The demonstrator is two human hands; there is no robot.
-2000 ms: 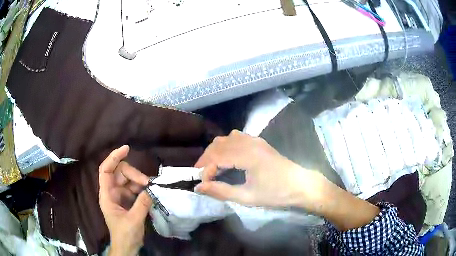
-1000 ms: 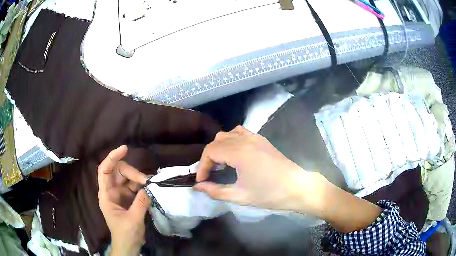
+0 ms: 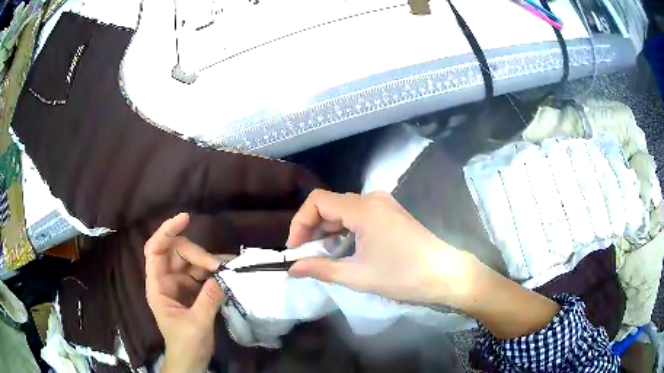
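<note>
The dark brown panel (image 3: pixel 145 171) lies over the left part of the white table and hangs down towards the lap, with pale stitch marks near its upper left. My left hand (image 3: pixel 186 288) pinches the left end of a dark seam edge between thumb and finger. My right hand (image 3: pixel 371 251) pinches the same edge farther right with thumb and forefinger. White lining (image 3: pixel 280 299) hangs below the edge, and a white strip shows above it. The part inside my right hand's grip is hidden.
The white table (image 3: pixel 306 58) has a ruler-marked front edge, crossed by two dark bands at right. A pink and blue item (image 3: pixel 540 13) lies at the upper right. A quilted white piece (image 3: pixel 557 207) lies on cream cloth (image 3: pixel 637 266) at right.
Both hands stay in nearly the same place. My right hand's fingers have shifted slightly on the edge, and the white cloth beside them has changed its folds.
</note>
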